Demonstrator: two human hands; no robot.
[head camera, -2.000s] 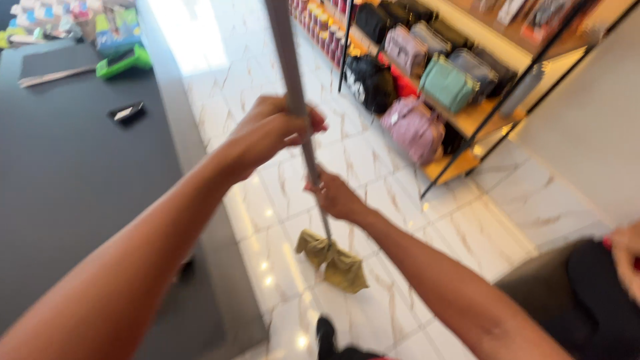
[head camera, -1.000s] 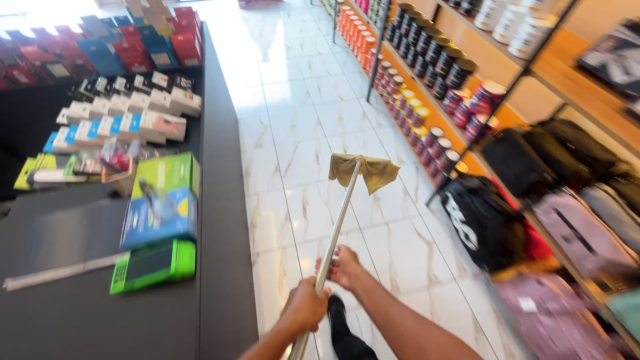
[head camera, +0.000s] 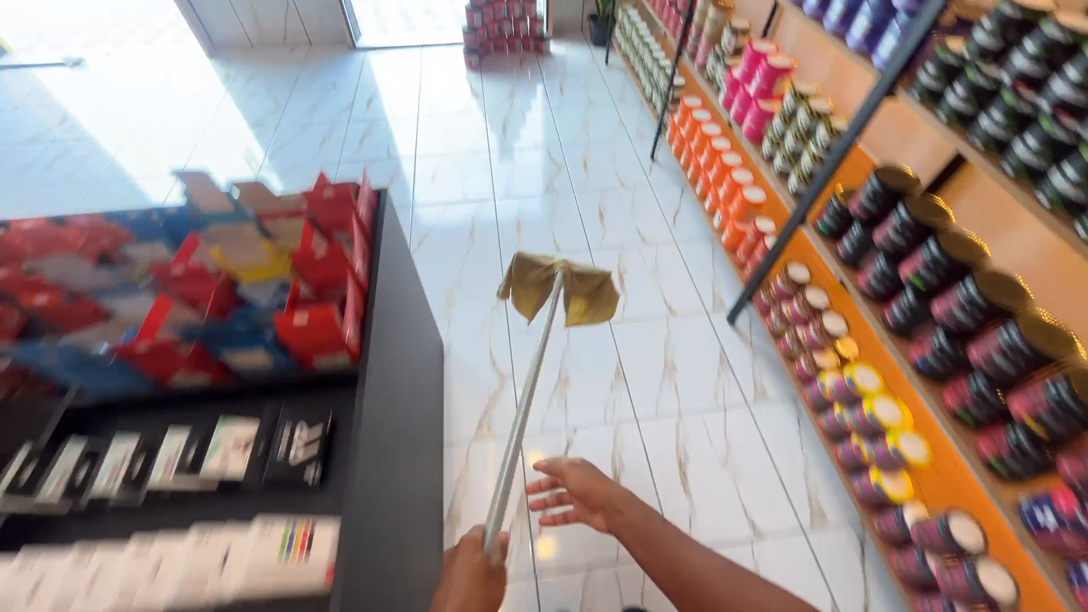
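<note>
A long pale mop handle (head camera: 525, 408) slants up from the bottom of the head view. Around its lower end in the picture my left hand (head camera: 478, 565) is closed. At the handle's far end a folded olive-yellow cloth (head camera: 561, 289) hangs spread to both sides on the marble-patterned tile floor. Just right of the handle is my right hand (head camera: 578, 495), fingers apart, holding nothing and not gripping the handle.
On the left stands a dark display counter (head camera: 399, 408) with red and blue boxes (head camera: 319, 331) and white boxes. Along the right runs a shelf unit with black posts (head camera: 837, 161), bearing rows of jars (head camera: 969, 297). A stack of red containers (head camera: 506, 30) stands far ahead near bright glass.
The view has moved forward along the aisle, past the bags. My right hand, on or close by the handle one second ago, is now off it with fingers spread. My left hand still holds the handle.
</note>
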